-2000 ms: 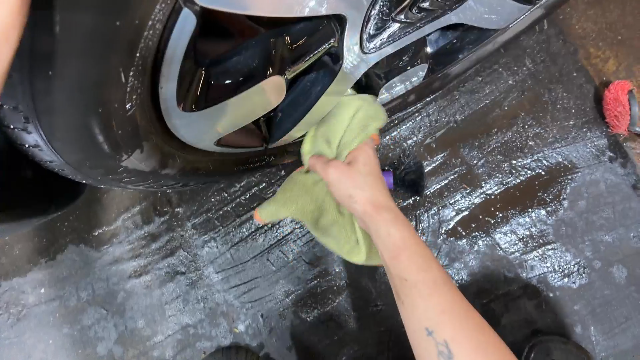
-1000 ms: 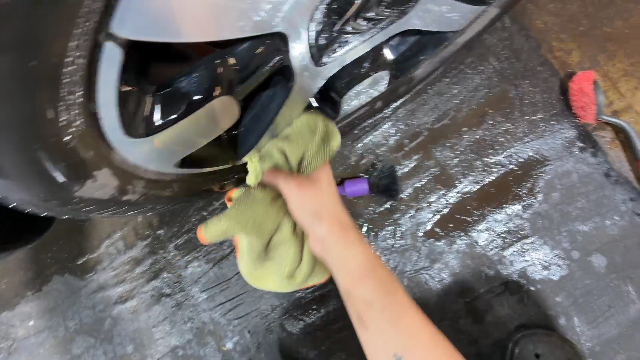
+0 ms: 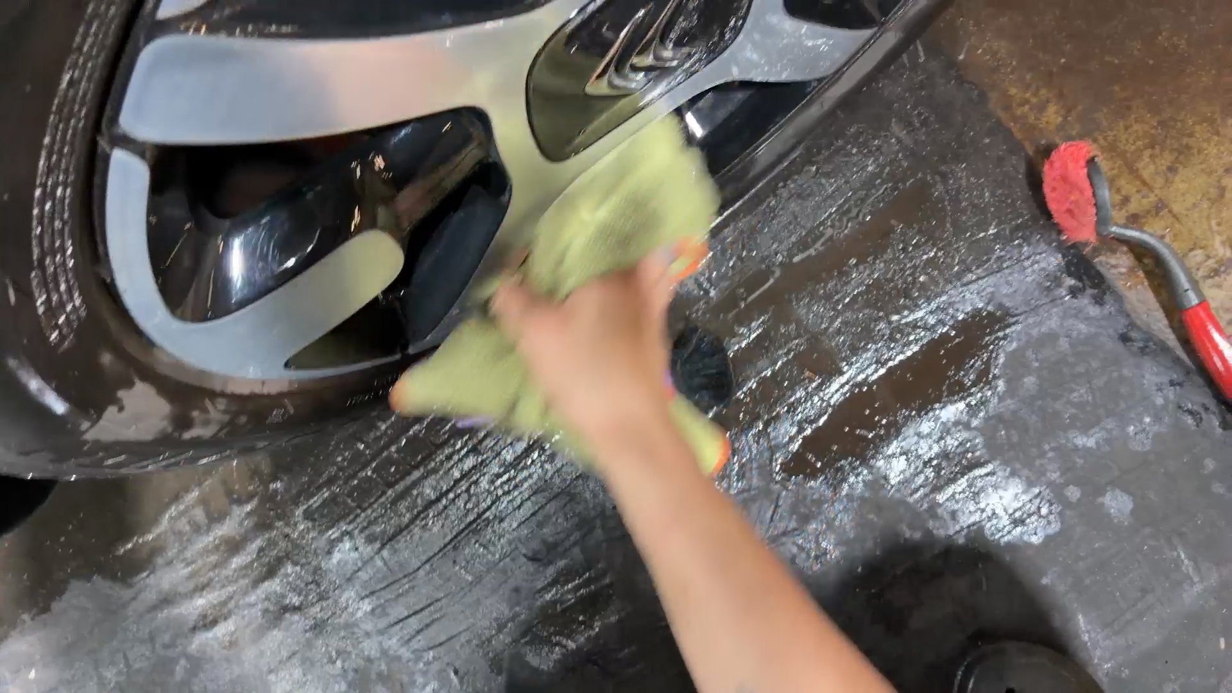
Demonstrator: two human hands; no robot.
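My right hand [image 3: 597, 356], blurred by motion, grips a yellow-green cloth [image 3: 626, 207] with orange edging. The bunched upper part of the cloth lies against a spoke of the silver and black alloy wheel [image 3: 279, 96], just below the hub area. Its loose ends hang over the wet floor on both sides of my wrist. Behind the hand and cloth, a detailing brush with dark bristles [image 3: 703, 368] is mostly hidden; only bits of its purple part show. My left hand is out of the picture.
The dark tire [image 3: 58, 289] curves around the wheel at the left. A wheel brush with a red head [image 3: 1070, 192], grey bent neck and red handle lies on the floor at the right. A dark rounded thing, possibly a shoe [image 3: 1025, 669], shows at the bottom edge.
My right hand has moved the cloth up along the spoke toward the hub. The purple brush, plainer one second ago, is now mostly covered.
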